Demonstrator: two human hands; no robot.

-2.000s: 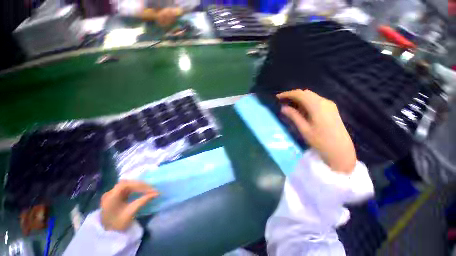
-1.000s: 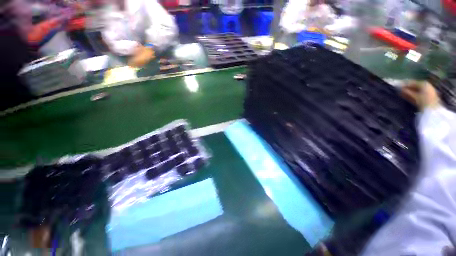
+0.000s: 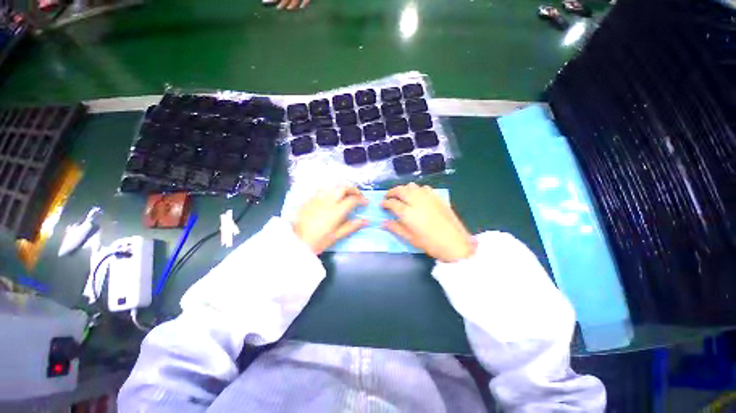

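Note:
A flat light-blue film (image 3: 378, 239) lies on the dark green bench in front of me. My left hand (image 3: 329, 216) is over its left part and my right hand (image 3: 426, 219) over its right part, both palms down with fingers bent and fingertips close together. A narrow strip of film shows between them. Whether the fingertips pinch the film or a small piece cannot be made out. Just beyond, a clear blister tray (image 3: 315, 173) holds rows of black rounded-square units (image 3: 374, 131), with its near left part without units. A second blister tray (image 3: 206, 143), full of black units, lies to its left.
A tall stack of black trays (image 3: 662, 161) stands at right, with a long blue film (image 3: 565, 226) beside it. At left are a brown-orange block (image 3: 167, 210), blue rod (image 3: 176, 254), white box with cable (image 3: 131, 274), compartment tray (image 3: 32, 153) and grey-white machine (image 3: 32, 343). The green belt (image 3: 242, 48) runs beyond.
My right hand has moved from the black tray stack to the blue film. My left hand, out of view a second ago, is now there too. The view has turned downward.

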